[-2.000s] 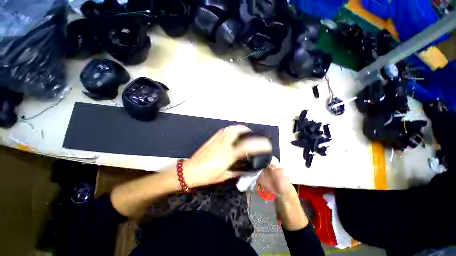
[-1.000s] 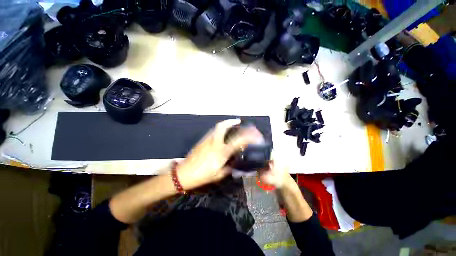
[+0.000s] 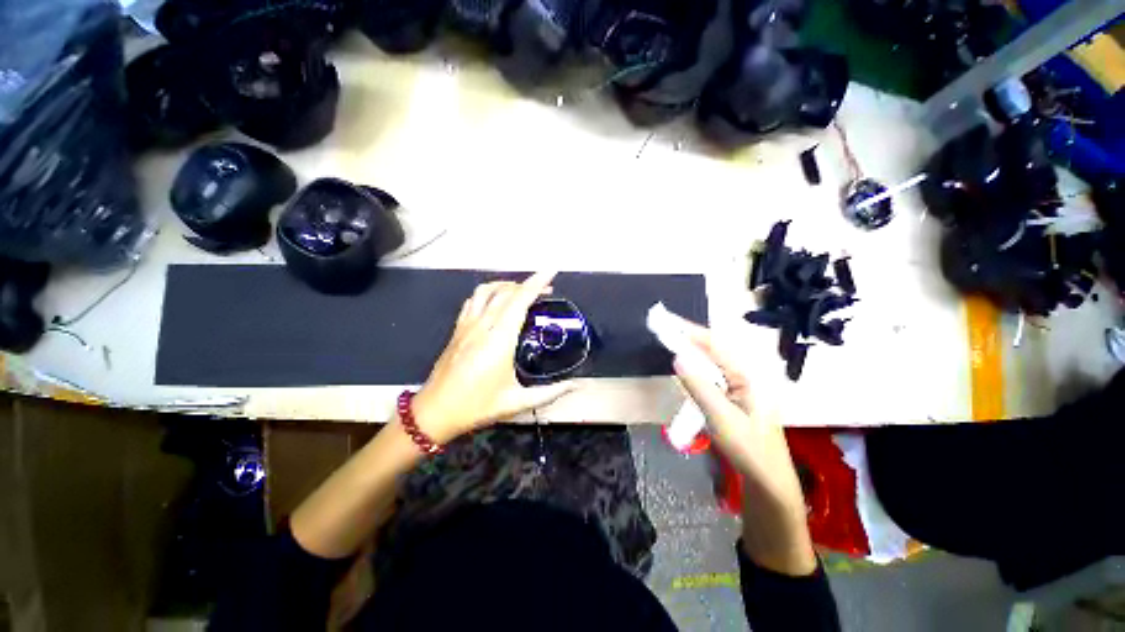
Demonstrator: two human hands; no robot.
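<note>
A small black housing (image 3: 553,340) with a glossy dark face and a ring-like circle stands face up on the black work mat (image 3: 296,333), near its right part. My left hand (image 3: 485,358) is around the housing's left side, with fingers behind it and the thumb in front. My right hand (image 3: 728,401) is to the right of the housing, apart from it, at the mat's right end. It holds a folded white wiping cloth (image 3: 686,352) between thumb and fingers.
Two black housings (image 3: 336,235) stand at the mat's back left edge. Small black clips (image 3: 802,296) lie piled right of the mat, with a wired round board (image 3: 867,201) behind. Black shells (image 3: 642,56) line the back. A plastic bag (image 3: 62,148) is left, a metal post (image 3: 1024,62) right.
The housing was lifted and blurred between both hands; now it rests on the mat with its glossy face visible. My right hand has moved right, away from it, with the white cloth.
</note>
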